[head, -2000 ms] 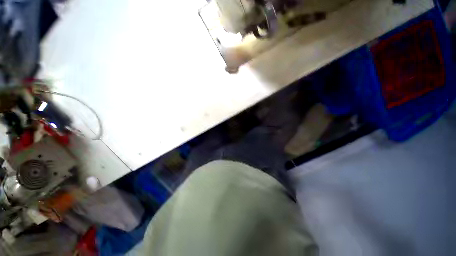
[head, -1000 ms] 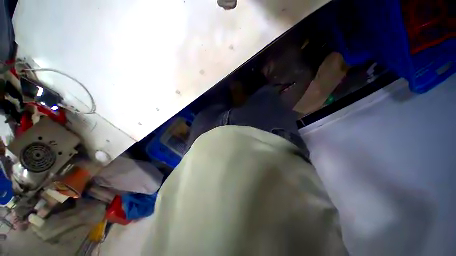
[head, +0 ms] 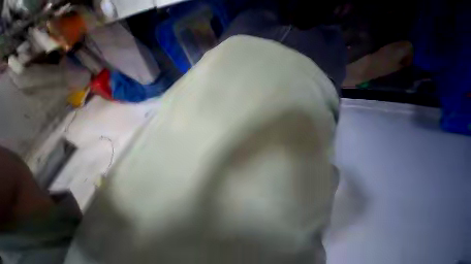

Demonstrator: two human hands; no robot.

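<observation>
My left hand (head: 18, 188) is blurred at the left edge, cut off by the picture's edge, with a grey-green sleeve below it. Its fingers and anything it may hold cannot be made out. My right hand is not in view. Nearest in front of me is the pale green clothing (head: 242, 98) on my own body, filling the middle. Dark trousers (head: 310, 49) show beyond it. The edge of the white table (head: 137, 6) crosses the top left.
A blue crate (head: 173, 44) is under the table. A blue plastic bag (head: 129, 87) and a red object (head: 102, 84) lie at the left. A blue basket (head: 457, 93) is at the right edge. Pale floor (head: 397, 180) spreads at the right.
The view has swung down, so the tabletop has mostly left at the top and the sewing machine is out of view. My left hand and sleeve have appeared at the left.
</observation>
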